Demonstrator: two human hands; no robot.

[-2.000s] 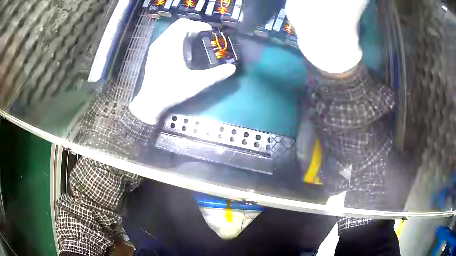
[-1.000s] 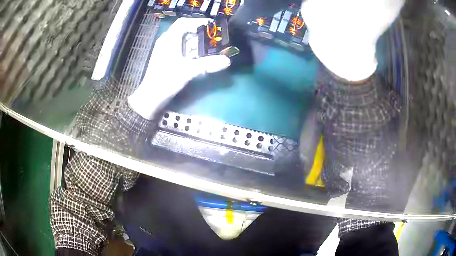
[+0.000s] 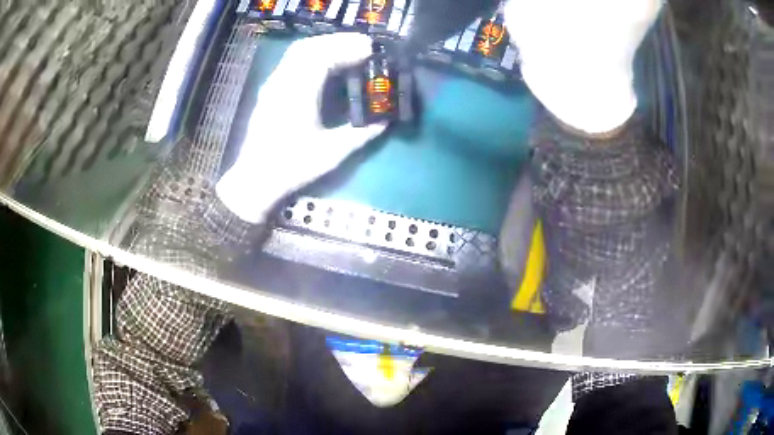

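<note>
My left hand, in a white glove, grips a black coil component with orange-copper windings between thumb and fingers, above the teal mat. My right hand, also white-gloved, is at the upper right, overexposed and cut off by the top edge. A dark blurred shape extends from beside it towards the held component; its outline is unclear. The right fingers cannot be made out. More coil components stand in a row along the top edge, partly cut off.
A perforated metal strip lies along the mat's front edge. The hood's pale curved rim crosses in front, over both forearms. Textured grey walls stand at both sides. A yellow item lies beside the right sleeve.
The component in my left hand has turned, so its windings now show as a compact upright block facing the camera. My right hand has shifted slightly to the left since one second ago.
</note>
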